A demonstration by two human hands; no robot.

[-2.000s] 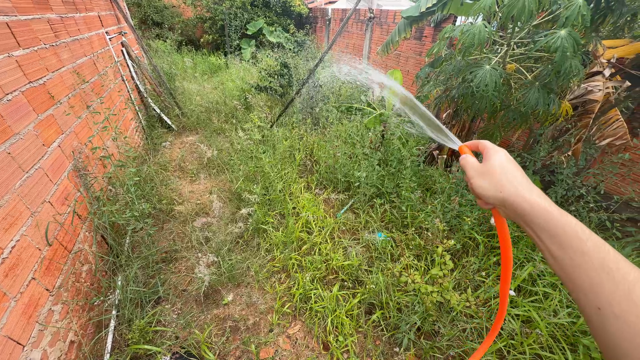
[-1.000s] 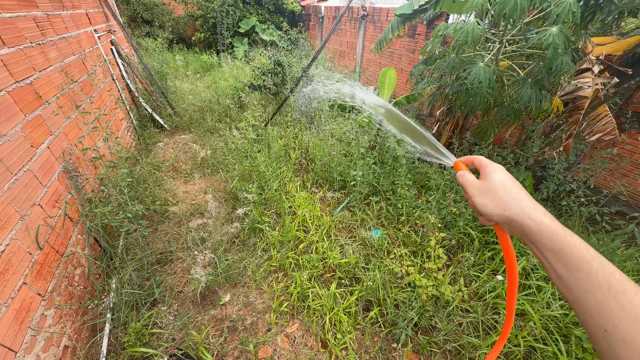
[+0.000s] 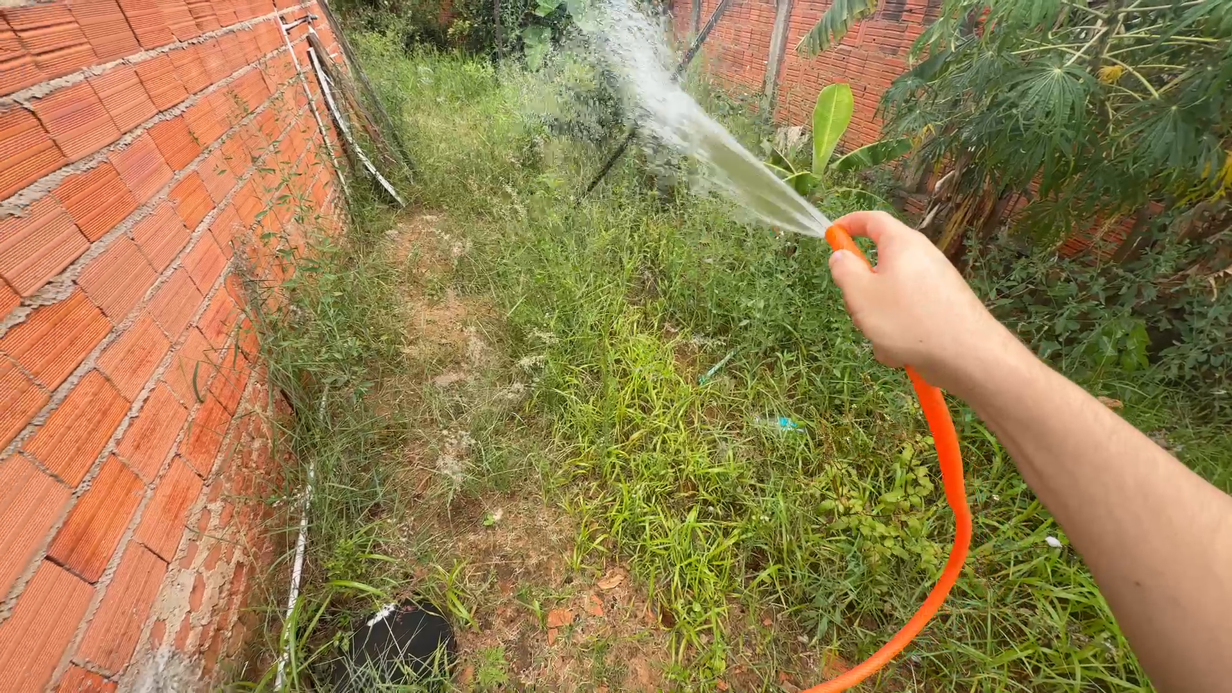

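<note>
My right hand is shut on an orange garden hose near its open end, at the right of the head view. Thumb and fingers pinch the hose's mouth, and a fan of water sprays from it up and to the left, over the weeds. Below the hand the hose hangs in a curve and leaves the view at the bottom edge. My left hand is not in view.
A hollow-clay-brick wall runs along the left, with poles leaning on it. Tall grass flanks a bare dirt strip. A black round object lies at the bottom left. A leafy tree stands at the right.
The spray now points more steeply up the view, and its far end has moved left past the leaning dark pole. My right hand keeps hold of the hose. The black object has come into fuller view.
</note>
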